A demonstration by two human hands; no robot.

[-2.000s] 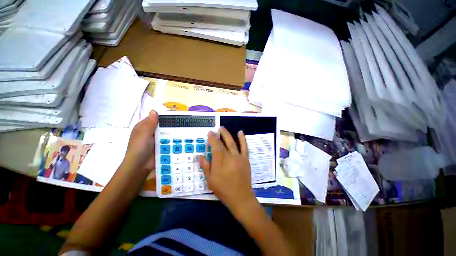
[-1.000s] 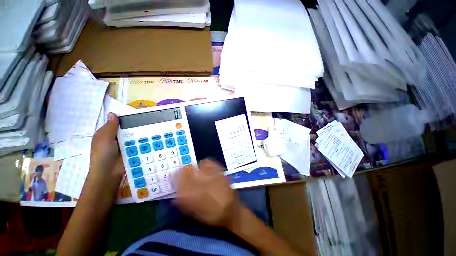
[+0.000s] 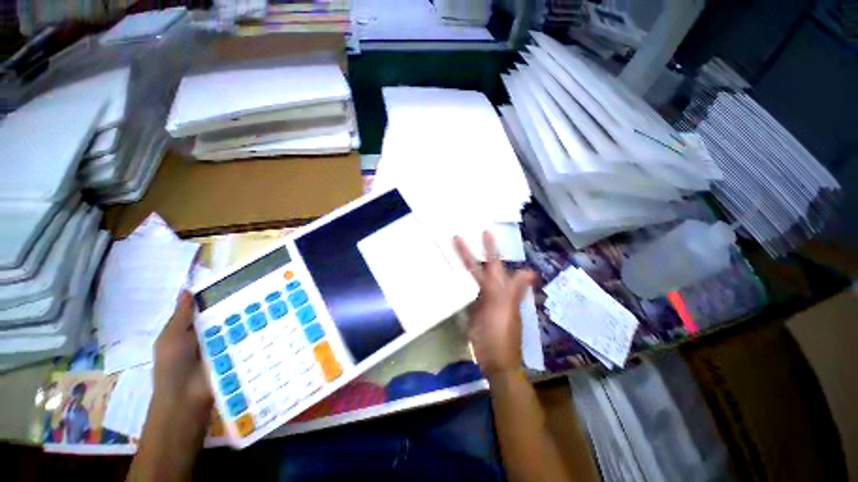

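Observation:
A white calculator with blue, white and orange keys [image 3: 268, 348] is tilted up to the right above the printed mat [image 3: 414, 362]. A white slip [image 3: 409, 273] lies on its glossy black panel. My left hand [image 3: 183, 362] holds the calculator's left edge, fingers hidden beneath. My right hand [image 3: 499, 306] is at its right end with fingers spread, near a flat pile of white sleeves [image 3: 452, 151]. Whether it touches the calculator or the pile is unclear.
Stacks of white slabs stand at left [image 3: 47, 235] and far centre on brown cardboard [image 3: 263, 193]. Creased paper [image 3: 141, 273] lies left. Fanned white layers [image 3: 602, 151], printed slips [image 3: 593, 315] and a translucent bottle [image 3: 677, 259] with a red tip are at right.
My left hand has tilted the calculator, its right end raised toward the far side. My right hand has moved from the keys to the calculator's right end. The view has shifted up.

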